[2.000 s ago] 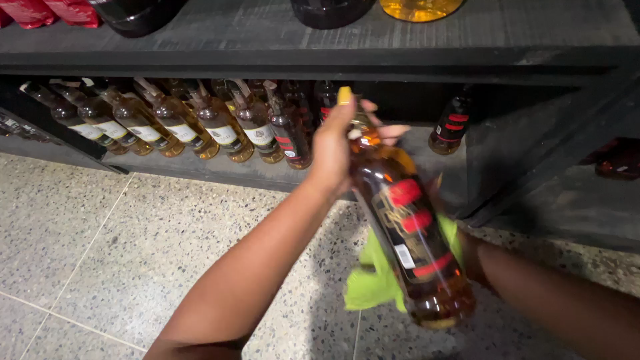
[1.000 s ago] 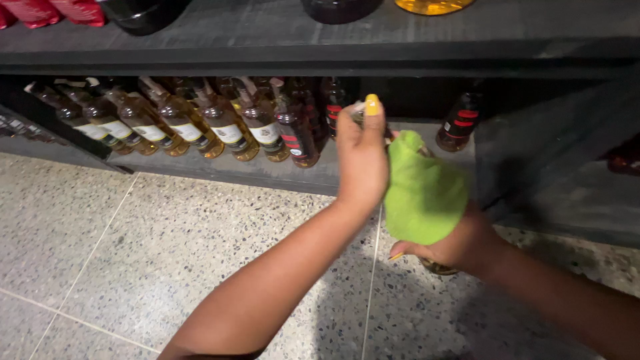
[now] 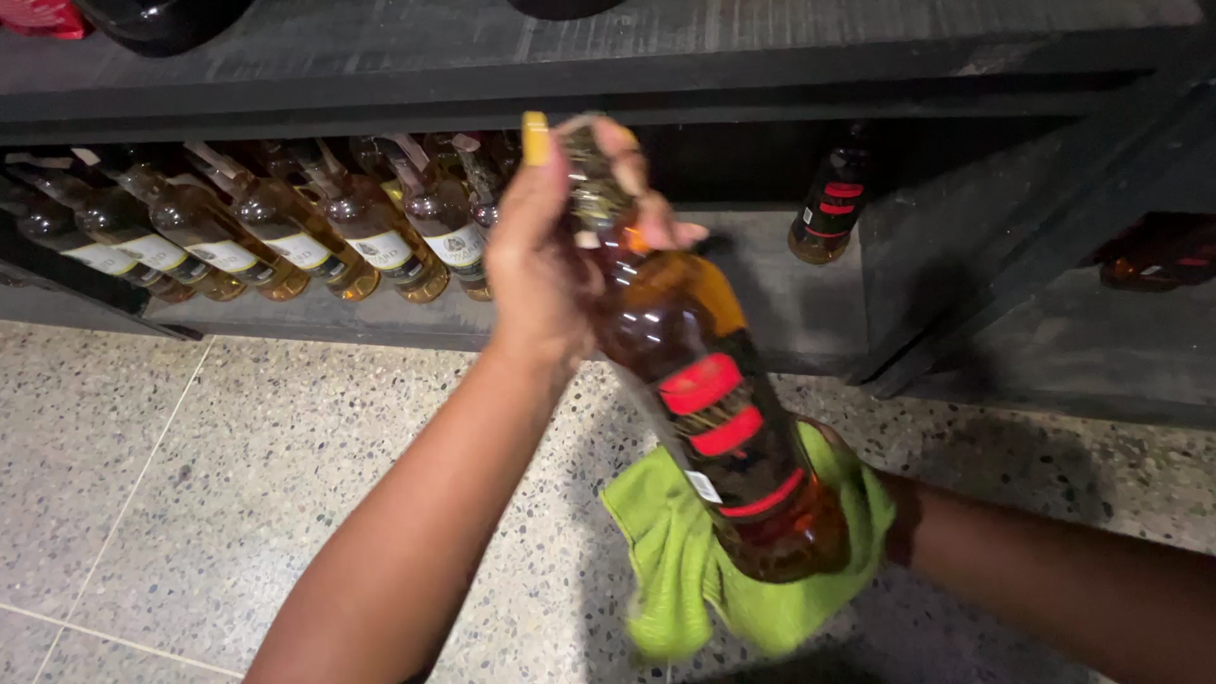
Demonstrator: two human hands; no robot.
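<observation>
A glass bottle of amber liquor (image 3: 708, 380) with a black and red label is held tilted in the middle of the head view, its neck toward the shelf. My left hand (image 3: 560, 228) grips it by the neck, thumb on one side and fingers on the other. At the bottle's lower end is a green cloth (image 3: 670, 541), wrapped partly around the base. My right hand (image 3: 841, 446) is behind the bottle and cloth, mostly covered, so its fingers do not show. The cloth lies between it and the glass.
On the low shelf (image 3: 779, 285), several pale-labelled bottles (image 3: 290, 237) stand in a row at the left. A bottle with a black and red label (image 3: 831, 204) stands at the right. Another dark bottle (image 3: 1159, 252) is beyond the divider. Speckled floor tiles (image 3: 237, 475) lie below.
One second ago the green cloth was in front of the bottle; now it is behind and under its base, and the label shows. My left hand has stayed at the neck.
</observation>
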